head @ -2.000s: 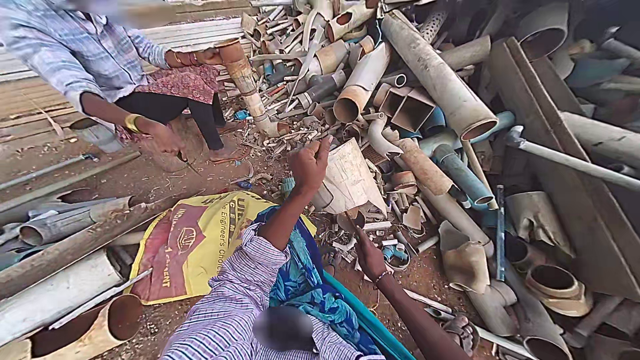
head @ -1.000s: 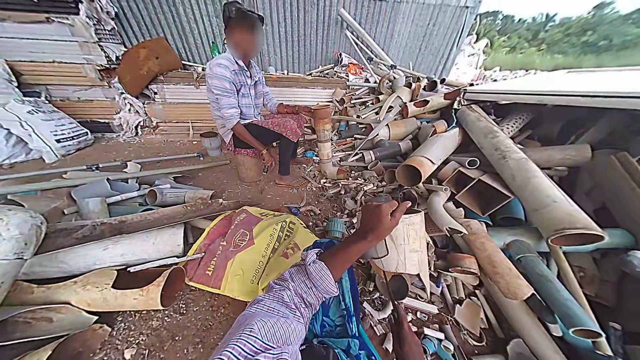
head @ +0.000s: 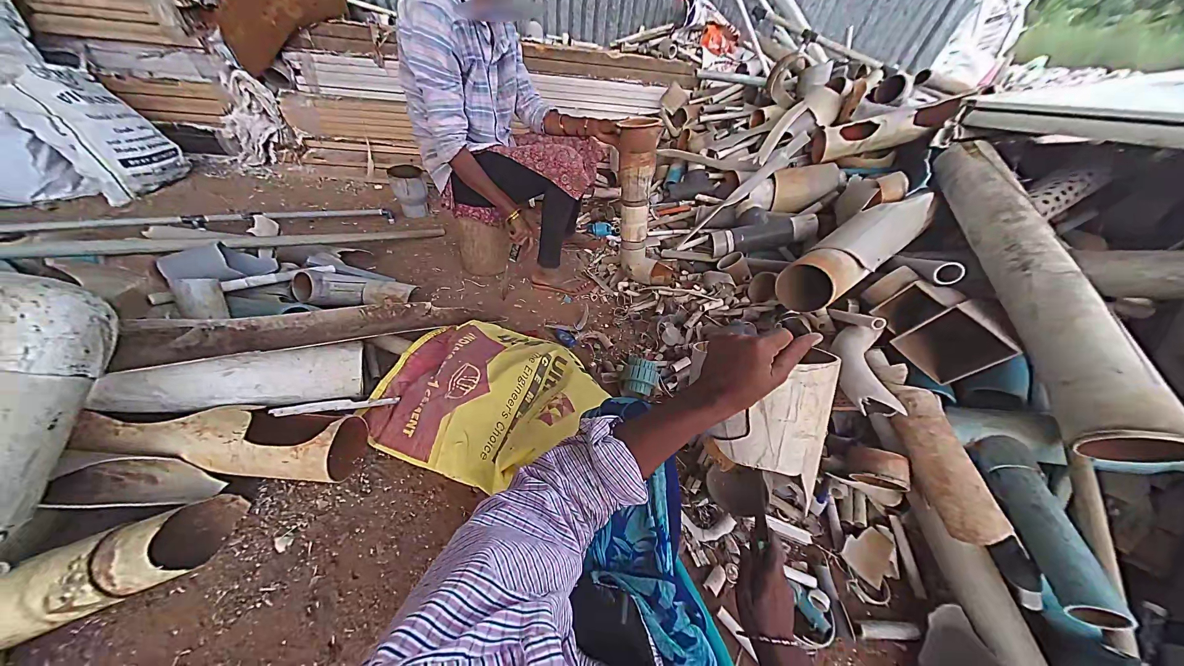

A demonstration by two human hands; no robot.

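My left hand [head: 747, 372] has its fingers curled at the upper rim of a dirty white plastic pipe piece [head: 786, 421], which stands tilted with a jagged lower edge. Below it, my right hand [head: 766, 592] grips the handle of a dark tool with a broad, rounded head [head: 737, 487]; its exact kind is unclear. The tool's head is close to the lower left side of the pipe piece. Small pipe scraps [head: 717, 578] lie around both hands. Blue patterned cloth [head: 638, 555] is beside my striped left sleeve.
A co-worker [head: 472, 111] sits ahead, one hand on an upright brown pipe [head: 636, 185]. A yellow and red cement sack [head: 499, 398] lies left of my arm. Large pipes [head: 1054, 296] are heaped at right; cut pipes [head: 222, 442] lie at left. A teal fitting [head: 640, 376] is near my left wrist.
The view has tilted up since the first frame. The co-worker's left hand stays on the upright brown pipe. My left hand remains beside the white pipe piece.
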